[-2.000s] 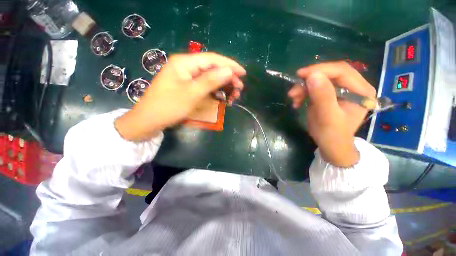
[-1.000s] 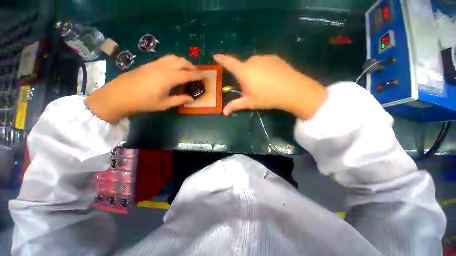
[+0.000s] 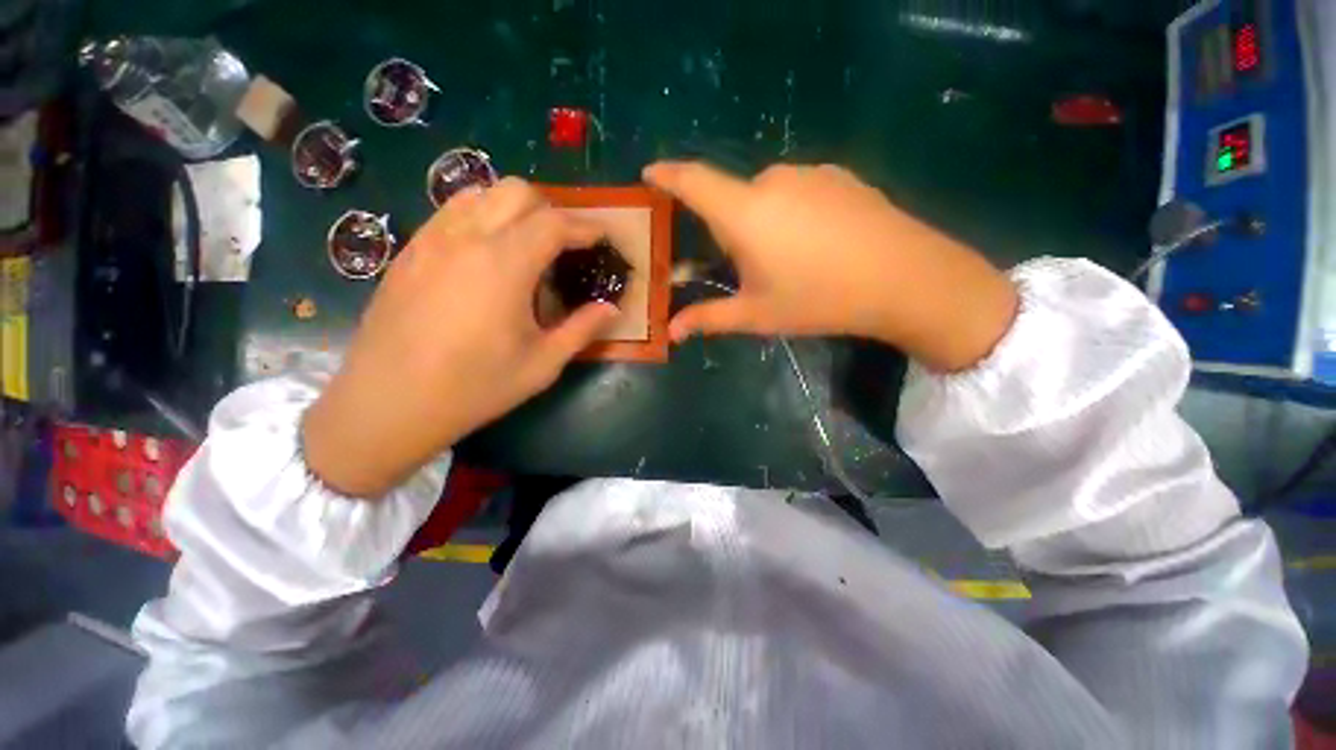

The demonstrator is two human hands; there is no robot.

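The orange-framed plate (image 3: 659,279) with a pale centre lies on the green bench in front of me. A dark round unit (image 3: 589,276) is on its pale centre. My left hand (image 3: 454,315) holds the unit between thumb and fingers from the left. My right hand (image 3: 799,264) is at the plate's right edge, thumb at the lower right and index finger at the upper right corner, gripping the plate's side. A thin pale lead (image 3: 803,388) runs from under my right hand towards the bench's front edge. No tweezers show.
Several round units (image 3: 361,243) lie at the upper left, near a clear bottle (image 3: 176,91), tan block (image 3: 265,107) and white paper (image 3: 220,220). A small red piece (image 3: 569,126) lies above the plate. The blue control box (image 3: 1245,191) stands right; a red tray (image 3: 110,481) is lower left.
Since two seconds ago, the tweezers have left my right hand, which has moved left to the plate. My left hand has lowered onto the plate with the unit. The view has also shifted.
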